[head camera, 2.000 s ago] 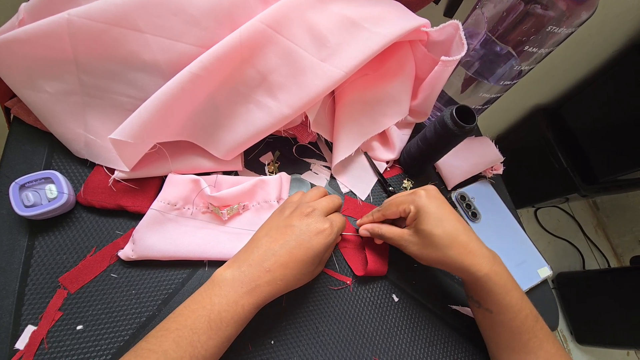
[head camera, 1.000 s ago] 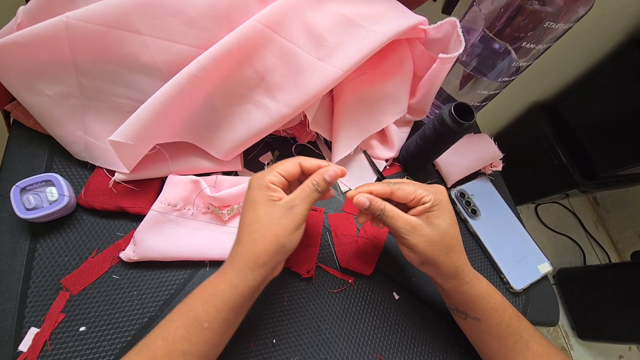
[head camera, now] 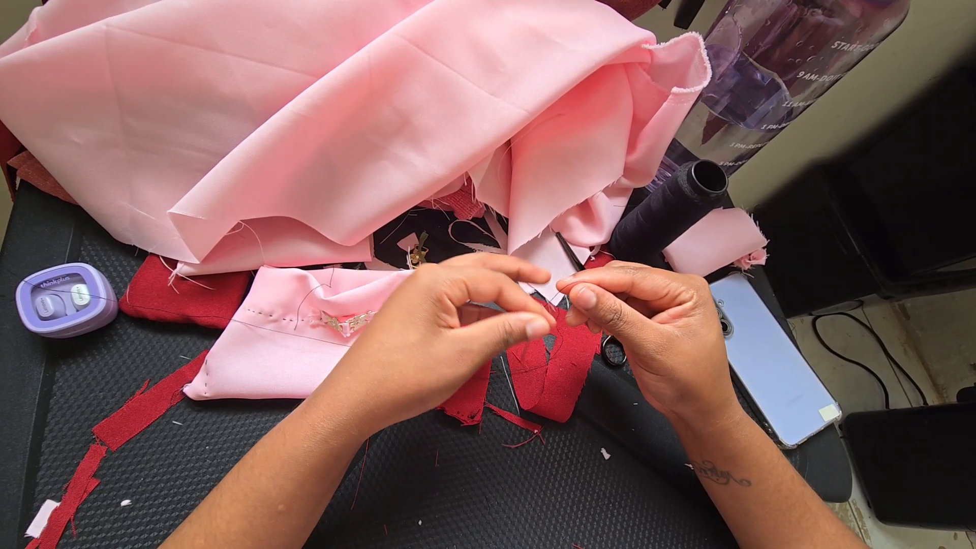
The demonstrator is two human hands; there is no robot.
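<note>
My left hand is raised above the work, thumb and fingers apart, with nothing plainly visible between them. Close to its right, my right hand has its thumb and index fingertips pinched together; whether a thread or needle is between them is too small to tell. Under and left of my left hand lies a stitched pink fabric piece with a gold-coloured trim and a loose dark thread. Red fabric scraps lie below the gap between my hands, with a thin needle-like thing beside them. Dark-handled scissors are partly hidden by my right hand.
A large pink cloth covers the back. A black thread spool, a water bottle and a light blue phone are at right. A purple earbud case, a red fabric piece and red strips are at left.
Two seconds ago both hands were lower, at the red fabric. They have risen off it, and my left thumb and fingers, closed together a second ago, are now apart.
</note>
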